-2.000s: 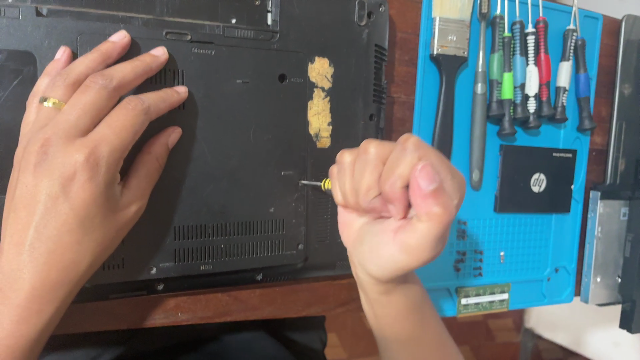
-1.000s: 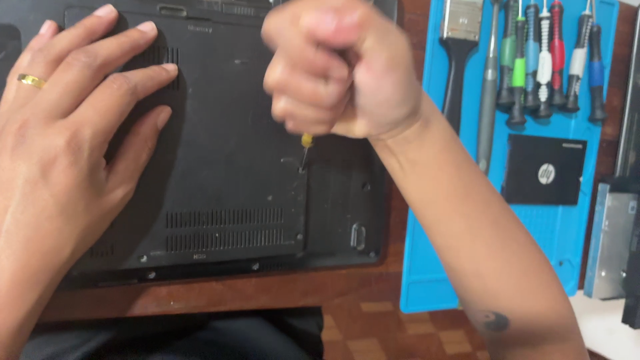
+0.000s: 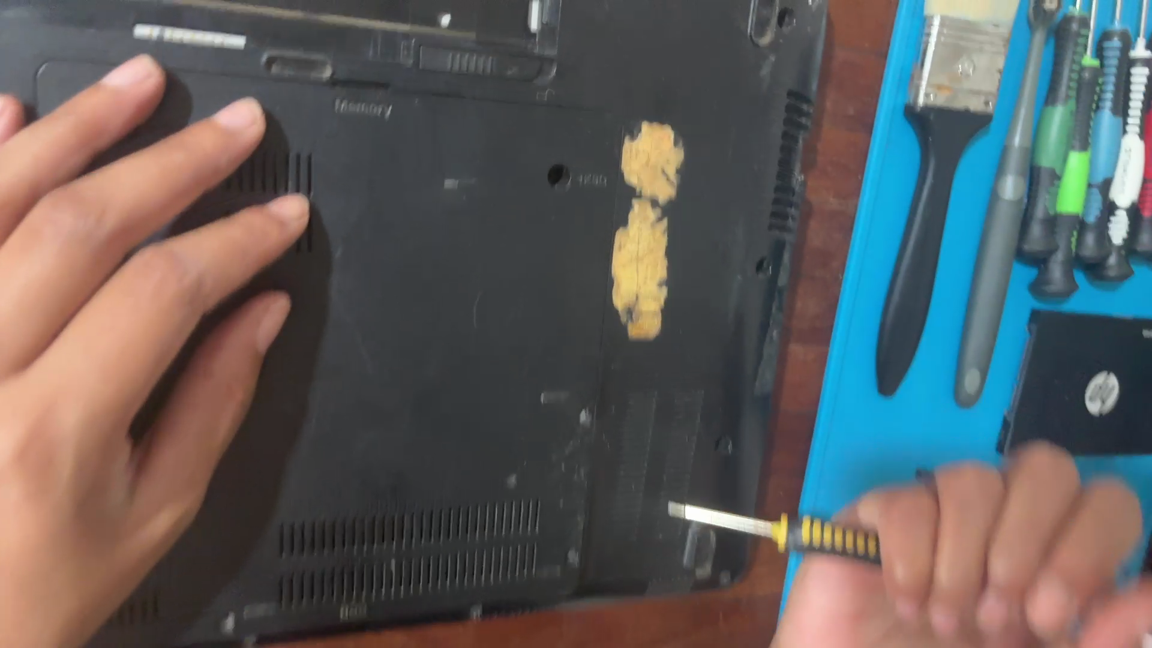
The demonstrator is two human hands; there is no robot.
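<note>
A black laptop [image 3: 450,297] lies with its underside up, its vented memory cover [image 3: 432,360] fitted in place. My left hand [image 3: 135,297] rests flat on the cover's left part, fingers spread over a vent, holding nothing. At the lower right, my right hand [image 3: 981,549] is closed around the black and yellow handle of a screwdriver [image 3: 823,537]. Its metal shaft points left, and the tip shows over the laptop's lower right corner; whether it touches the case cannot be told. Two worn yellowish patches [image 3: 641,270] mark the case beside the cover.
On a blue mat [image 3: 864,360] to the right lie a flat brush [image 3: 931,207] with a black handle, a grey-handled tool [image 3: 994,234], several small screwdrivers [image 3: 1075,171] and a black HP drive [image 3: 1080,387]. Brown wooden tabletop [image 3: 823,225] shows between laptop and mat.
My right hand, over the laptop's right part one second ago, has moved down and right with the screwdriver, whose shaft now points left. My left hand stays on the cover. The view is closer.
</note>
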